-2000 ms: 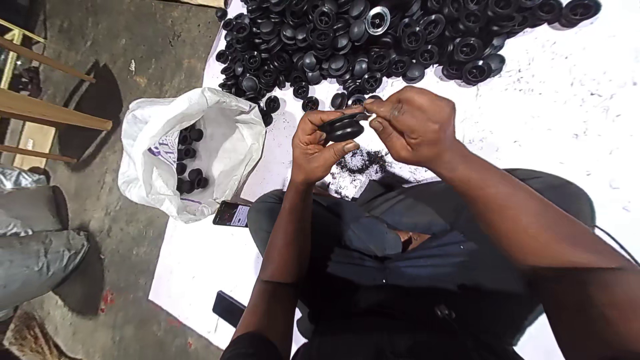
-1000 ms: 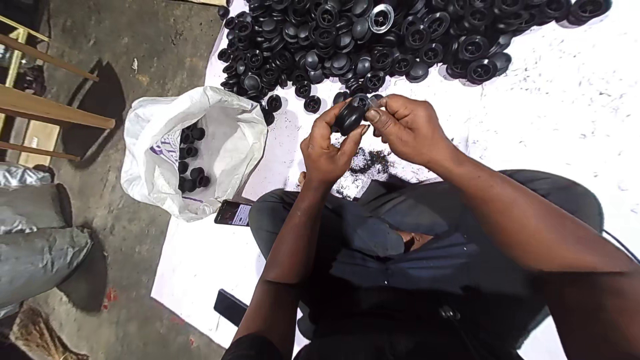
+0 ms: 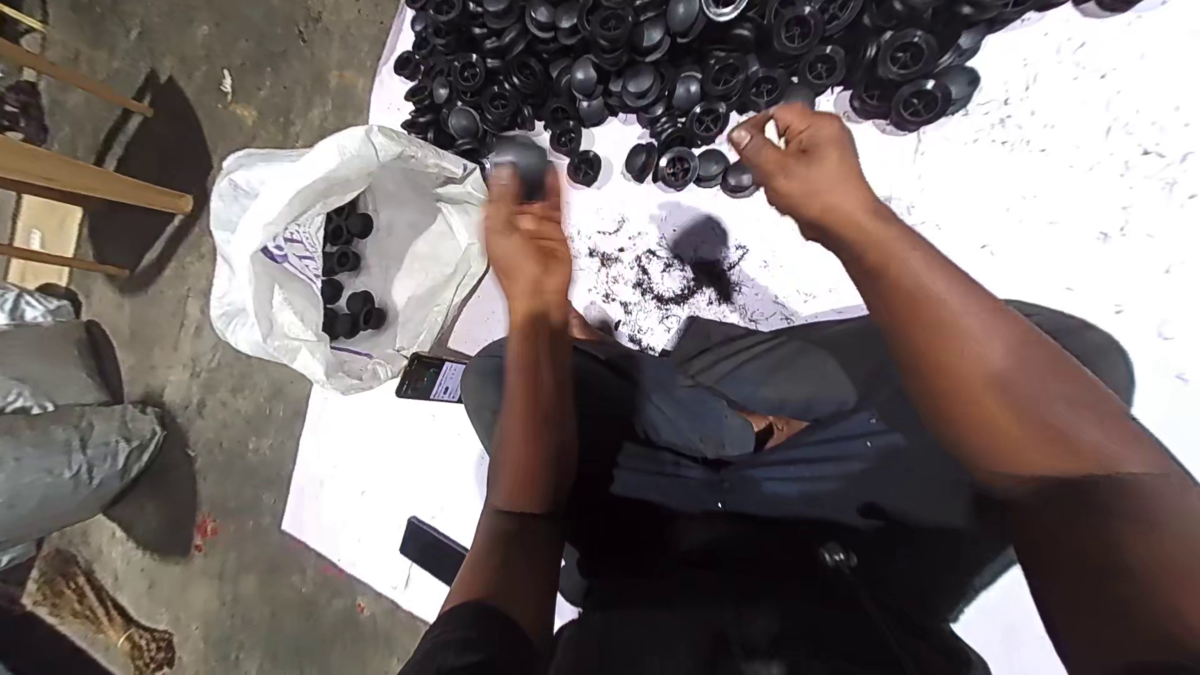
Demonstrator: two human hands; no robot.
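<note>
My left hand [image 3: 530,239], blurred by motion, holds a round black plastic part [image 3: 521,167] at its fingertips, beside the rim of a white woven sack [image 3: 230,281]. Several black parts [image 3: 345,260] lie inside the sack. My right hand [image 3: 808,161] is raised at the near edge of a big pile of round black plastic parts [image 3: 647,80], some showing domed faces and some spoked undersides. Its thumb and index finger are bent close together; whether something small is between them cannot be told. Black shavings [image 3: 670,281] lie on the white sheet between my hands and my legs.
A phone with a lit screen [image 3: 433,378] lies by the sack, and a dark flat object [image 3: 434,550] lies nearer on the sheet [image 3: 356,469]. Grey bags [image 3: 70,459] and wooden legs [image 3: 94,176] stand at the left on the concrete floor. My crossed legs border the sheet.
My hands, together at a black part before, have come apart. The left has moved left toward the sack with the black part; the right has moved up to the pile's edge.
</note>
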